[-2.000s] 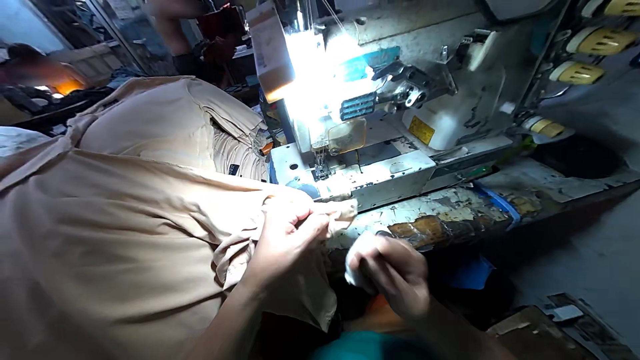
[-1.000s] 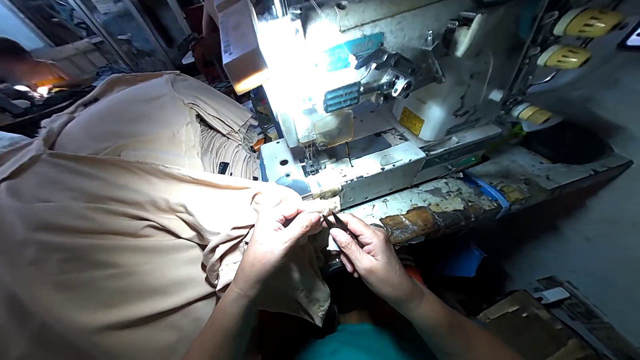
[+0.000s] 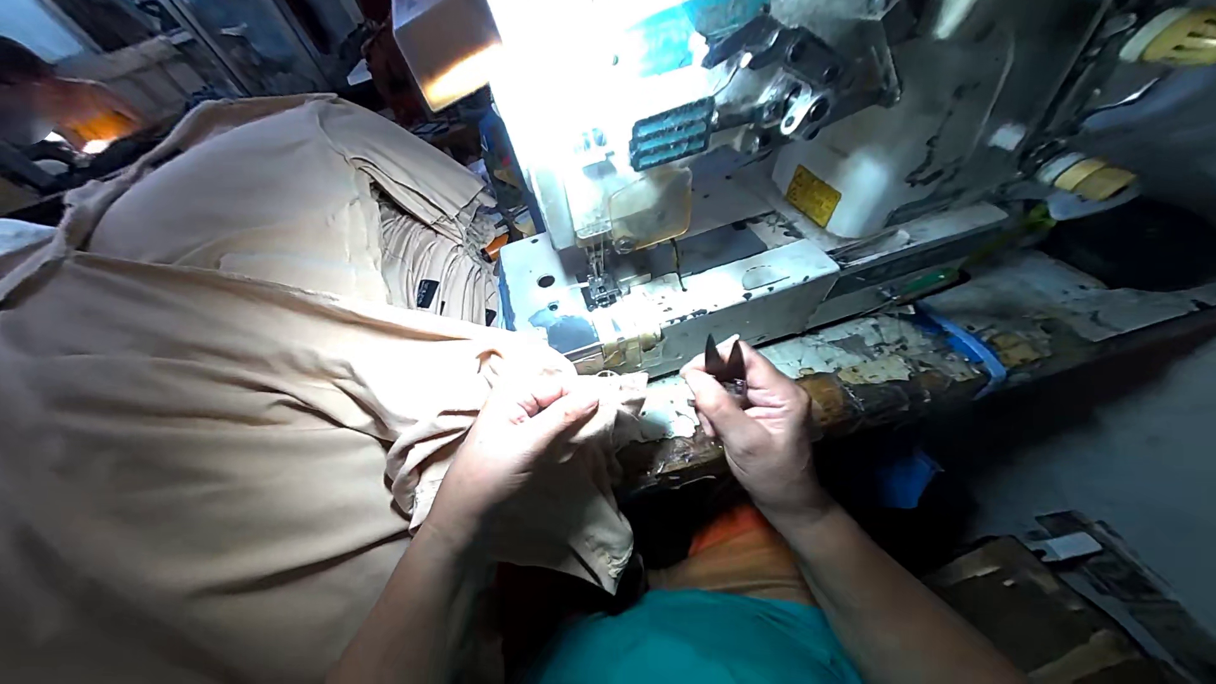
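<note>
My left hand (image 3: 508, 437) pinches the edge of a beige fabric piece (image 3: 237, 399) between thumb and fingers, just in front of the sewing machine bed. The cloth spreads over the left side and hangs down below my hand. To the right, my right hand (image 3: 760, 418) is closed around small thread snips (image 3: 726, 361); their two dark blades point up and stand apart, not touching the cloth. Behind both hands is an industrial sewing machine (image 3: 665, 285), with its presser foot (image 3: 601, 288) under a bright lamp.
A stack of beige cut pieces (image 3: 442, 271) lies left of the machine. The worn table edge (image 3: 874, 389) has a blue strap (image 3: 964, 347) on it. Yellowish thread-tension knobs (image 3: 1092, 178) are at right. Another person (image 3: 66, 104) is at the far left.
My right hand came to the cloth edge beside my left hand one second ago and is now apart from it, to the right, with the snips' blades showing. My left hand still pinches the cloth.
</note>
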